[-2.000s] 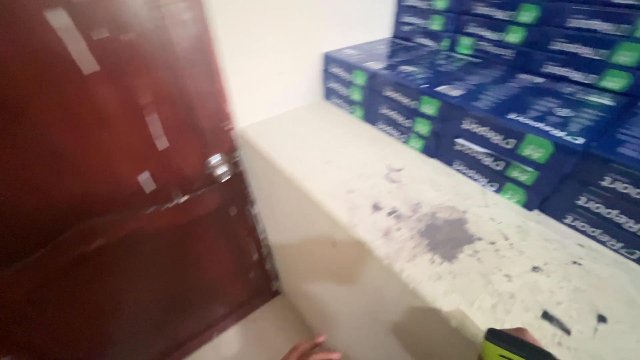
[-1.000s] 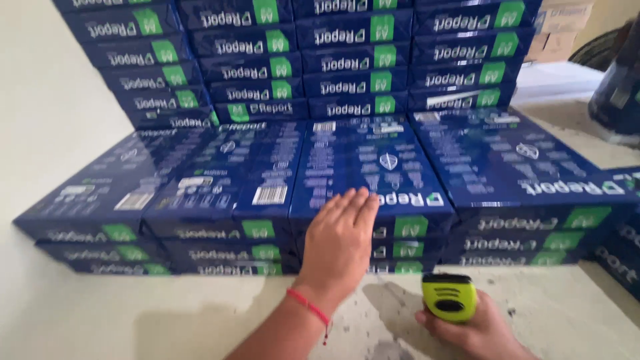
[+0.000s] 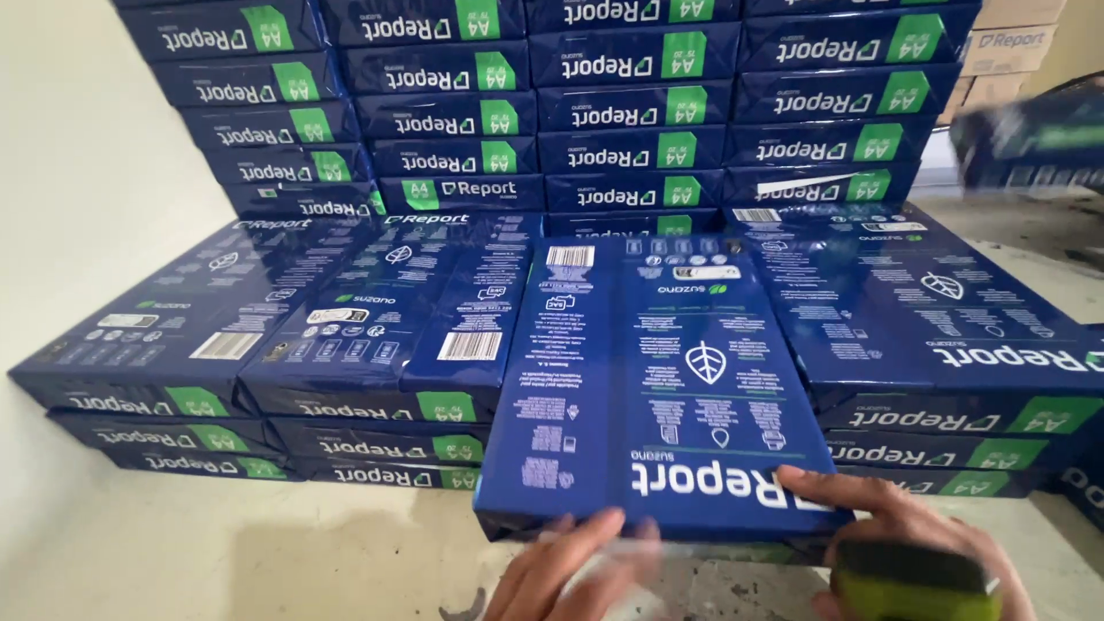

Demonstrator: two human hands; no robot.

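A blue wrapped ream of A4 paper [image 3: 690,371] lies flat in the front row, jutting out past the reams beside it. My left hand [image 3: 578,569], blurred, is at its front edge with the fingers bent; its grip cannot be made out. My right hand [image 3: 923,535] holds a yellow-green and black handheld tool [image 3: 910,582], blurred, perhaps a tape measure, while its index finger rests on the ream's front right corner.
Tall stacks of paper reams [image 3: 630,103] rise behind. Lower stacks flank the jutting ream on the left [image 3: 371,319] and right [image 3: 931,302]. The stained pale ledge [image 3: 172,535] runs along the front. Cardboard boxes [image 3: 1009,52] stand at the back right.
The middle front ream has come forward, out of line with its neighbours. My left hand has moved from its top to its front edge, and my right hand is now at its corner.
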